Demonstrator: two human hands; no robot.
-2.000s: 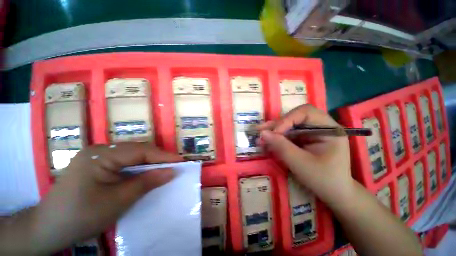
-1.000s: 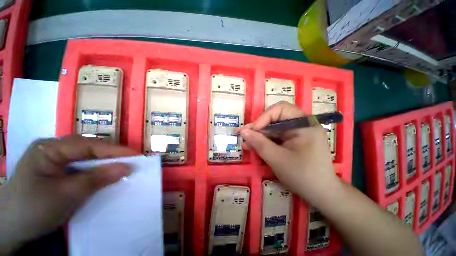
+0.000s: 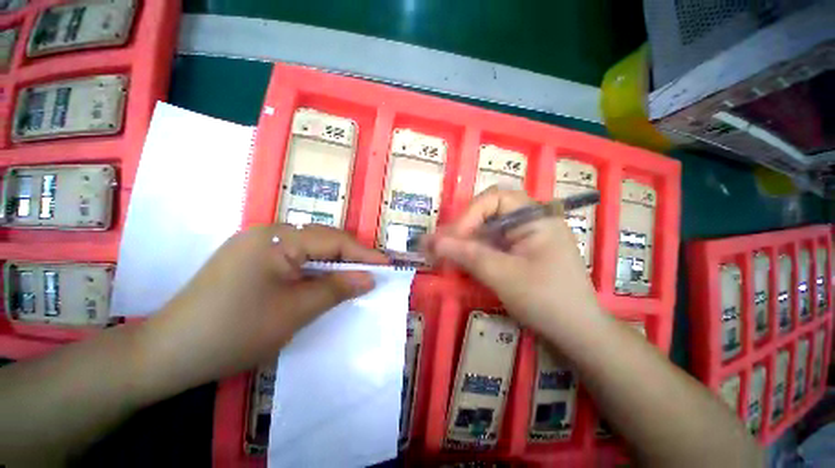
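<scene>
My left hand [image 3: 275, 283] pinches a white label sheet [image 3: 343, 375] with small dark marks along its top edge. The sheet hangs over the lower row of the tray. My right hand [image 3: 513, 247] holds dark tweezers [image 3: 545, 212], their back end pointing up and right. The fingertips are at the lower end of the second phone [image 3: 412, 187] in the upper row; the tweezer tip is hidden or too blurred to tell. The gold-beige phones lie with open backs in the pockets of the red-pink foam tray [image 3: 366, 84].
Another white sheet [image 3: 188, 206] lies left of the tray, beside a second foam tray [image 3: 69, 155] of phones. A third phone tray [image 3: 732, 245] stands at the right. A grey-white machine [image 3: 732, 69] with yellow tape [image 3: 627, 96] is at the upper right, near a pale strip [image 3: 412, 69].
The view has shifted left, showing more of the left tray. Against the tray, my right hand has moved left, from the fourth to the third, now the second upper phone. The sheet's marked edge now shows.
</scene>
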